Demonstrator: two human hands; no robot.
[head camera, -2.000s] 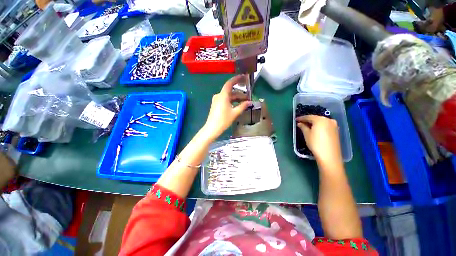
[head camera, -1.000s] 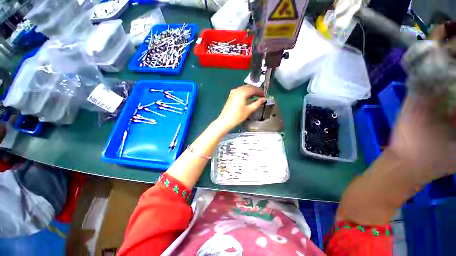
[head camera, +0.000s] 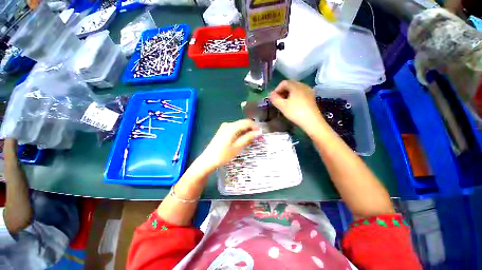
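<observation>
The press fixture stands under the press ram, partly hidden by my hands. My right hand is at the fixture's upper right with its fingertips pinched together; whether it holds a small part cannot be seen. My left hand is over the upper left of the clear tub of pins, fingers bent together at its edge; I cannot tell whether a pin is in them. The clear tub of black rings is right of the fixture, partly behind my right forearm.
A large blue tray with scattered pins is at left. A small blue tray and a red tray hold rods behind. Clear lids lie at back right. The wrapped lever is upper right. Another person's arm is far left.
My right hand has left the lever and come to the fixture. My left hand has moved from the fixture down to the pin tub. The other person's arm has come into view at far left.
</observation>
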